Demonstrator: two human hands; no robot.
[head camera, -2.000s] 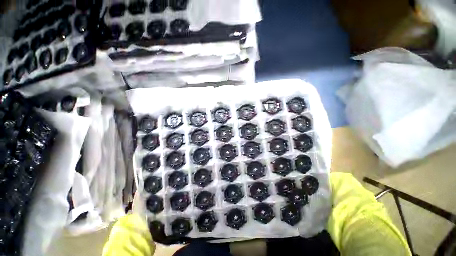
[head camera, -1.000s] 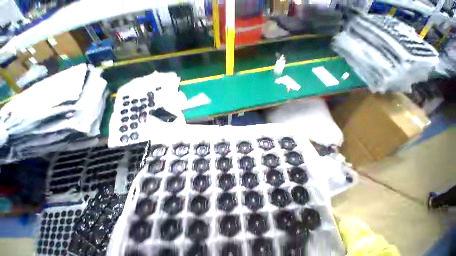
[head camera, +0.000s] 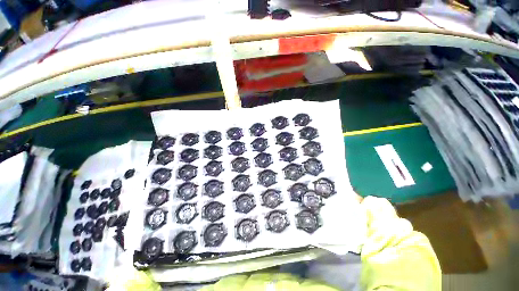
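Note:
A parts tray (head camera: 227, 170) with a white sheet and rows of round black parts is in front of me, tilted towards me. A few parts at its right side lie crowded together. My right hand (head camera: 373, 219), at the end of a yellow sleeve, holds the tray's right edge; its fingers are blurred and partly hidden. My left hand (head camera: 134, 279) is at the lower left corner of the tray, mostly hidden and cut off by the picture's bottom edge, with yellow sleeve around it.
A white sheet with loose black parts (head camera: 94, 210) lies left of the tray. Stacked trays stand at far left (head camera: 37, 199) and at right (head camera: 472, 131). The green bench (head camera: 364, 176) holds a white slip (head camera: 394, 165) and a small white square (head camera: 427, 166). A brown carton (head camera: 447, 233) is below.
The view has turned from the stacks and floor to the bench. The held tray has come over to the bench, beside the sheet with loose parts, and still has its parts on it.

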